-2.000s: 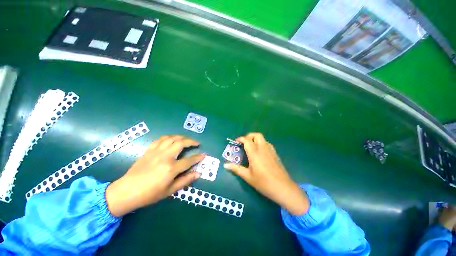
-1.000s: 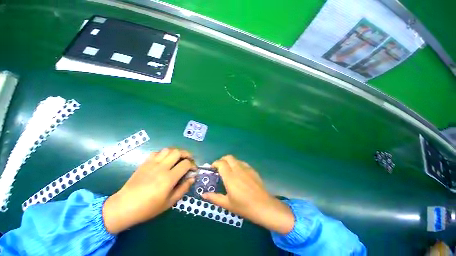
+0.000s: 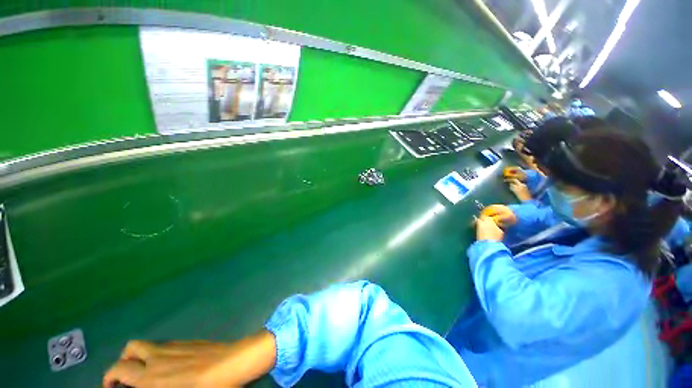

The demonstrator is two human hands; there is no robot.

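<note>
A grey square lens plate (image 3: pixel 67 349) with round lens rings lies on the green belt (image 3: pixel 250 265) at the lower left of the head view. My right hand (image 3: pixel 178 365) is at the bottom edge, just right of the plate, with its fingertips cut off by the frame. Something dark shows under the fingertips, but I cannot tell what it is or whether it is held. My left hand is out of the picture.
A cluster of dark lens plates (image 3: pixel 371 177) lies farther along the belt. Black panels (image 3: pixel 419 142) on white sheets lie beyond it. Part of another panel (image 3: pixel 6 261) shows at the left edge. A masked person (image 3: pixel 561 265) in a blue smock works at the right.
The view has swung right and up. My left hand and the perforated strips have left the picture. The lens plate that was between my hands no longer shows clearly.
</note>
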